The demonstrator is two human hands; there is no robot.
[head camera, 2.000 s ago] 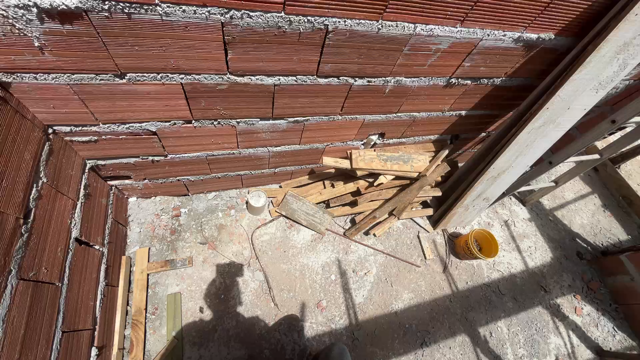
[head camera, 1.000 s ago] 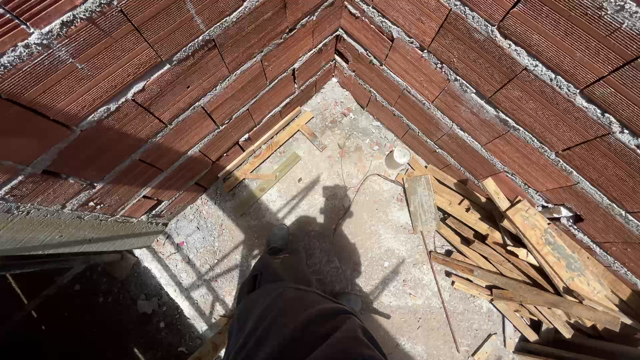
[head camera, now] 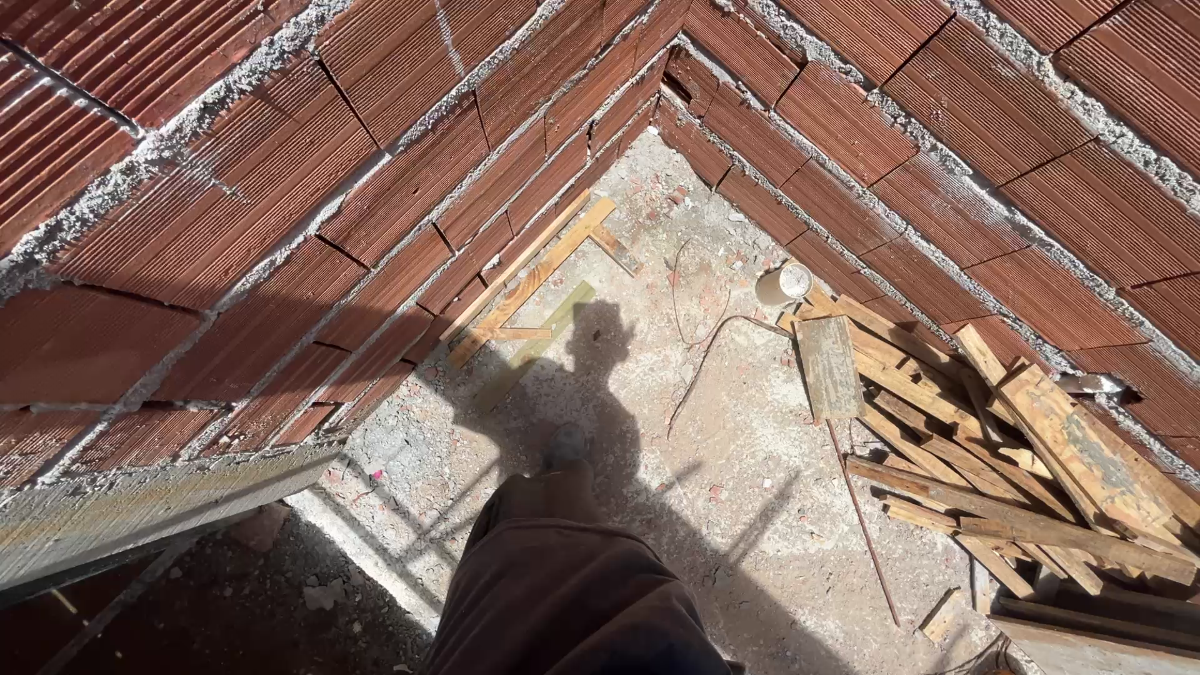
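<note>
Neither my left hand nor my right hand shows in the head view, so what they hold cannot be seen. My clothed leg and one shoe (head camera: 565, 444) are at the lower middle, over the dusty concrete floor. Ahead of the shoe, against the left brick wall, lie long wooden boards (head camera: 548, 267), a short board piece (head camera: 615, 250) and a greenish board (head camera: 539, 345). To the right is a heap of scrap lumber (head camera: 947, 441) with a grey-stained board (head camera: 829, 367) at its near-left end. A whitish bucket (head camera: 784, 283) stands by the right wall.
Hollow clay brick walls (head camera: 806, 122) meet in a corner ahead. A thin rusty rod (head camera: 862, 525) and a bent wire or cord (head camera: 698, 370) lie on the floor. At the lower left, a concrete edge (head camera: 169, 502) borders a dark, lower-looking area with rubble (head camera: 323, 594).
The view has swung left toward the wall corner. The yellow bucket seen two seconds ago is out of view. One shoe now stands farther ahead of my body than one second ago.
</note>
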